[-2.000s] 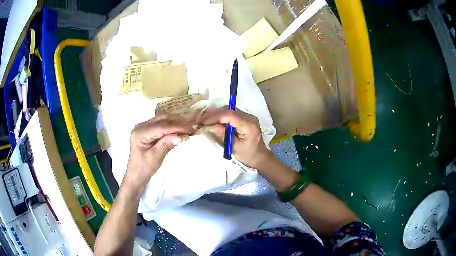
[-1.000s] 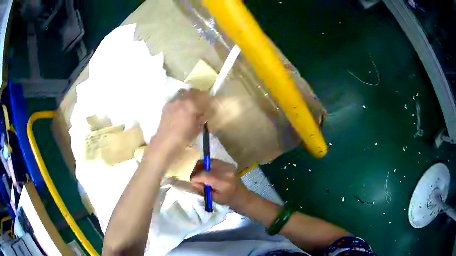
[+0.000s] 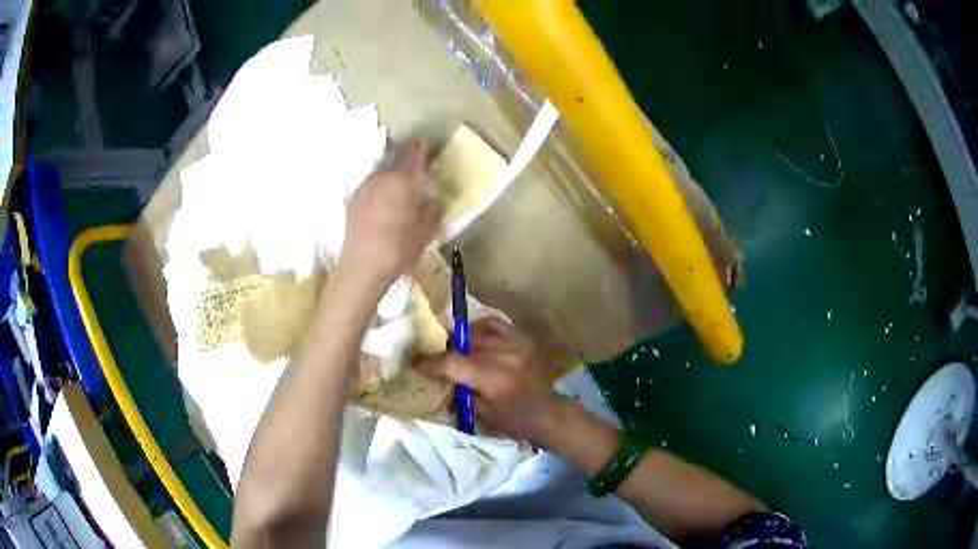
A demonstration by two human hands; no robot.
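White cut fabric pieces (image 3: 268, 150) lie in a bright, overexposed heap. Tan paper tickets lie on them, one printed (image 3: 222, 313). My left hand (image 3: 391, 220) is blurred over the heap's right edge, its fingers beside a yellowish ticket (image 3: 472, 161); whether it grips anything is unclear. My right hand (image 3: 499, 375) holds a blue pen (image 3: 461, 343) upright in the view, dark tip away from me. Its fingertips are at tan slips (image 3: 408, 395) and white fabric near my lap. A narrow white strip (image 3: 520, 161) lies beside the yellowish ticket.
Brown cardboard (image 3: 536, 263) with clear tape lies under the work. A thick yellow rail (image 3: 611, 139) crosses at right and a thinner yellow rail (image 3: 107, 354) stands at left. A round white base (image 3: 931, 431) stands on the green, thread-littered floor. Blue framing (image 3: 54, 257) is at far left.
The camera view has shifted. My left hand has moved from beside my right hand out to the yellowish ticket. My right hand keeps the pen, and tan slips show more openly beside its fingertips.
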